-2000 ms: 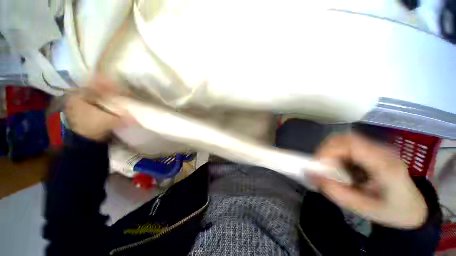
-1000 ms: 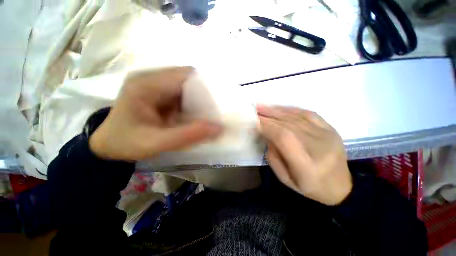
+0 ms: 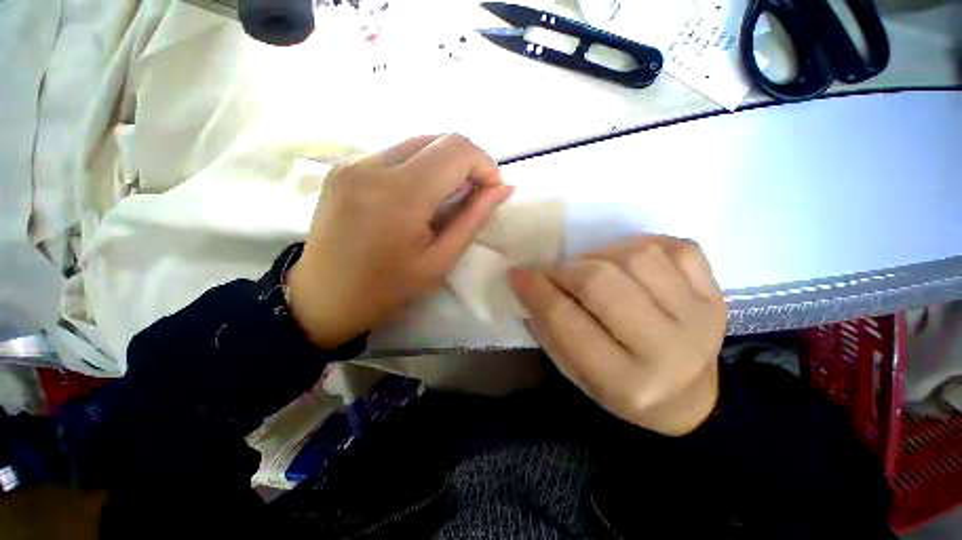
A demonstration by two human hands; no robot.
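Observation:
A small cream fabric piece is folded between my two hands, above the front part of the table. My left hand pinches its upper left part between thumb and fingers. My right hand holds its lower right part, with the fingertips at the cloth and slightly blurred. The palms face down, so part of the piece is hidden. A large cream garment heap lies on the table at the left, reaching up to my left hand.
Black thread snips lie at the top centre. Black shears and printed label paper are at the top right. A dark grey cylinder is at the top left. Ruler tape runs along the table edge. A red basket stands low right.
The large cloth has left my hands since the oldest frame. In the last second my left hand has moved right, closer to my right hand, and the small piece is turned and folded differently.

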